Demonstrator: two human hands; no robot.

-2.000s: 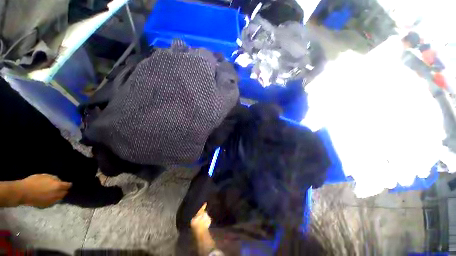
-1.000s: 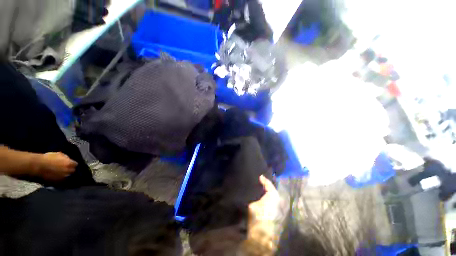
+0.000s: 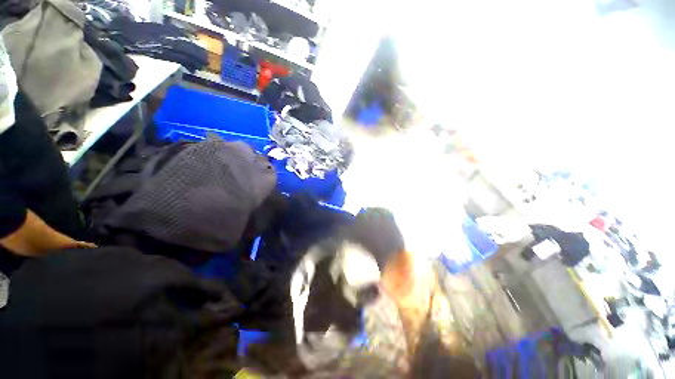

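Note:
Black garments (image 3: 274,229) lie heaped in and over a blue bin in front of me. My right hand (image 3: 403,277) is blurred at the right of this heap, beside a dark piece of cloth; whether it grips the cloth is unclear. Pale blurred patches (image 3: 359,266) show over the dark cloth; I cannot tell what they are. A large black garment (image 3: 111,307) fills the lower left. My left hand is not in view. A grey textured bundle (image 3: 200,196) lies beyond the black garments.
Another person's arm (image 3: 41,235) reaches in from the left. An empty-looking blue bin (image 3: 215,112), pale scraps (image 3: 307,144) and a white table (image 3: 159,70) with garments stand beyond. An overexposed white heap (image 3: 414,200) is at centre right. A blue crate (image 3: 525,355) is at the lower right.
The view has tilted up and turned right. My right hand has moved right and away from the lower centre. The large black garment has come into the lower left.

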